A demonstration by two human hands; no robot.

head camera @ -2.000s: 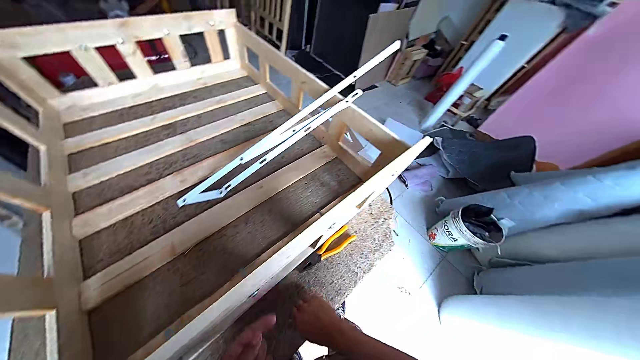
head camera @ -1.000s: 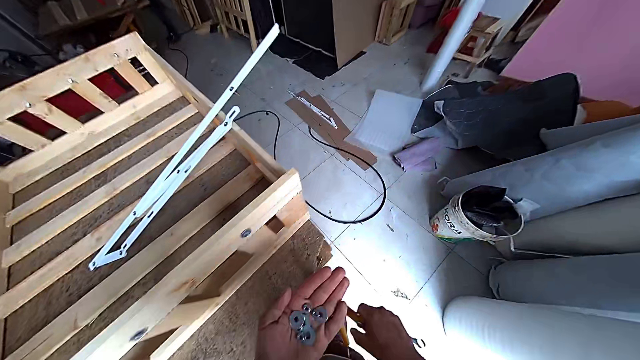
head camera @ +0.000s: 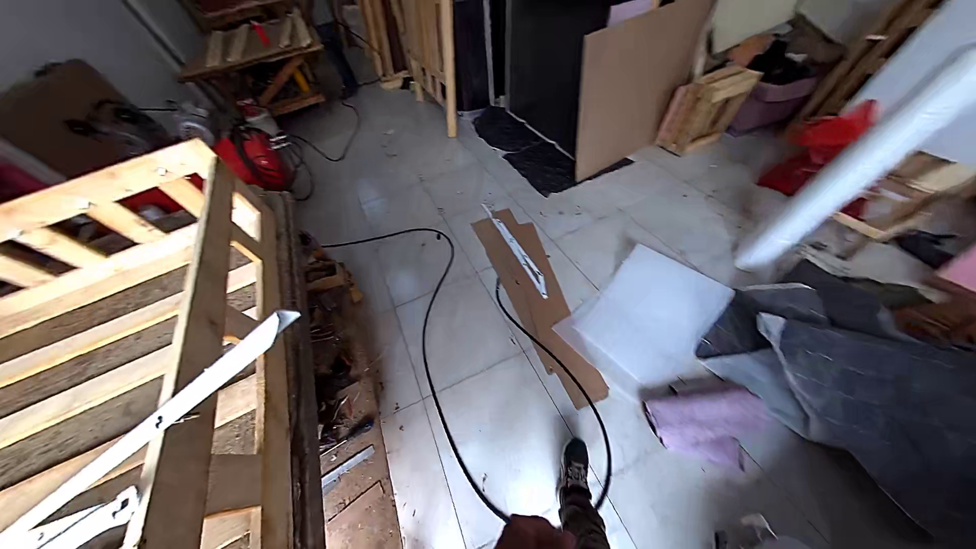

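At the bottom edge is one hand, apparently my right hand (head camera: 534, 532); only its back and curled fingers show, and whatever it may hold is hidden. My left hand is out of view. Left of it, a white metal hinged bracket (head camera: 158, 421) lies aslant across a slatted wooden frame (head camera: 191, 343), its upper end jutting past a rail. A similar white metal bracket (head camera: 520, 255) rests on a brown cardboard strip (head camera: 537, 305) on the floor. The metal nuts or washers and the yellow-handled tool are not visible.
A black cable (head camera: 427, 335) loops over the tiles near my shoe (head camera: 576, 461). To the right lie a white foam sheet (head camera: 652, 313), a purple cloth roll (head camera: 705, 423) and dark fabric (head camera: 862, 396). A red machine (head camera: 258, 160) stands beyond the wooden frame.
One second ago an open palm held several metal nuts or washers, with the other hand beside it at a yellow-handled tool; now one partly cut-off hand shows. The view has swung toward the floor ahead.
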